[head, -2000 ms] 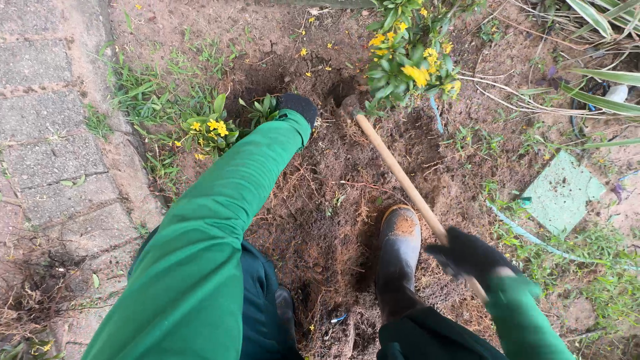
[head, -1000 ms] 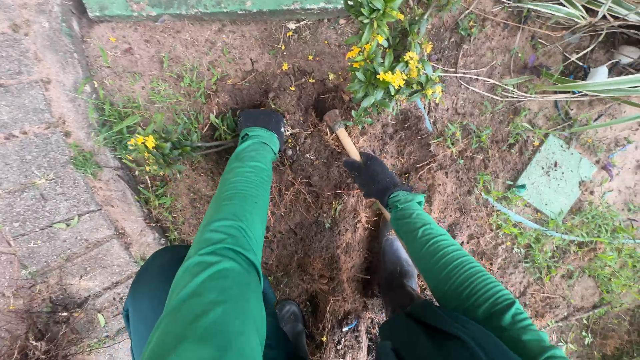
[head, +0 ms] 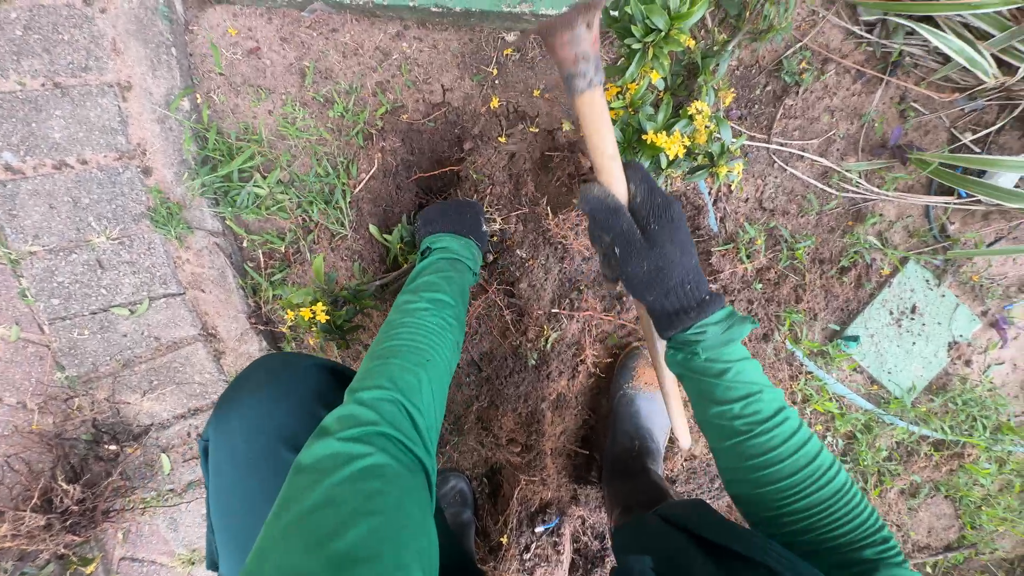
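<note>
My right hand [head: 656, 248], in a black knit glove, grips the wooden handle of a digging tool [head: 600, 140], its rusty metal head raised at the top beside a yellow-flowered bush [head: 680, 120]. Gloved in black too, my left hand [head: 453, 224] is closed at the base of an uprooted or leaning yellow-flowered plant [head: 320, 304], whose stem runs to it from the left; the fingers are hidden, so the hold is not clear. Loose brown soil with fine roots [head: 536, 336] lies around and below both hands.
Paving bricks and a curb [head: 200, 264] run along the left, with a heap of dry roots [head: 64, 480] on them. My rubber boots [head: 636, 416] stand in the soil. At right lie a green tile [head: 912, 332] and a pale blue strip [head: 864, 408]. A green-painted edge [head: 448, 6] crosses the top.
My right hand has moved up the tool's handle since two seconds ago, and the tool's head has lifted from the soil. My left hand stays low by the plant.
</note>
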